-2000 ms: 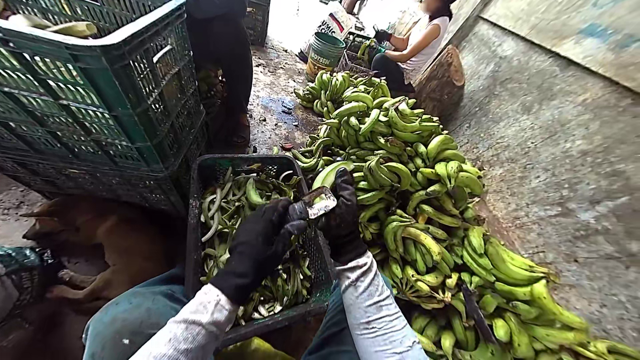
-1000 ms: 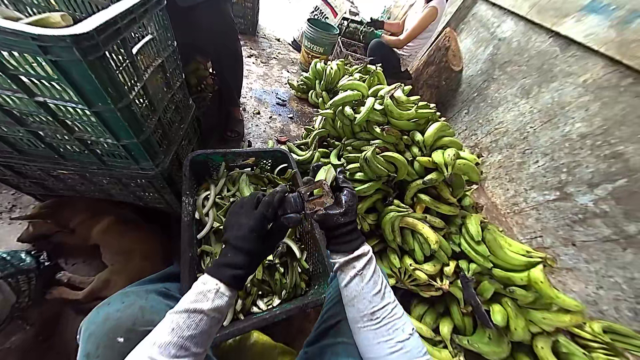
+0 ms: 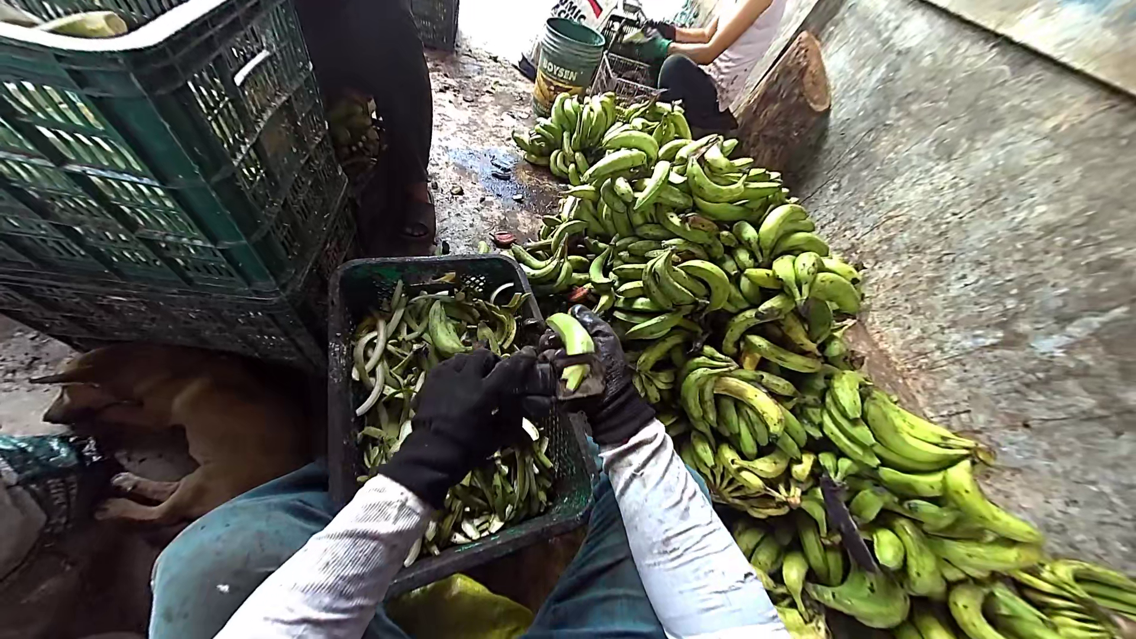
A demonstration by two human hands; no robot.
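My right hand point(image 3: 608, 377), in a black glove, holds a partly peeled green plantain point(image 3: 572, 348) over the right rim of a dark plastic crate. My left hand point(image 3: 484, 399), gloved the same way, reaches from the left to the plantain's lower end; its fingers are closed around a small dark tool point(image 3: 577, 377) with a flat blade, whose exact kind I cannot tell. Below both hands the crate point(image 3: 342, 390) holds green plantain peels point(image 3: 444, 328). Close on the right lies a long heap of green plantains point(image 3: 701, 284).
Stacked green crates point(image 3: 160, 160) rise at left, with a brown dog point(image 3: 213, 408) lying beneath. A person's dark-clothed leg point(image 3: 390, 98) stands beyond. Farther back are a bucket point(image 3: 568, 62), a log point(image 3: 785, 98) and a seated co-worker point(image 3: 719, 53). A concrete wall point(image 3: 1003, 231) borders the heap.
The plantain now stands upright between my hands, with a pale peeled strip showing. My hands stay close together over the crate's right edge.
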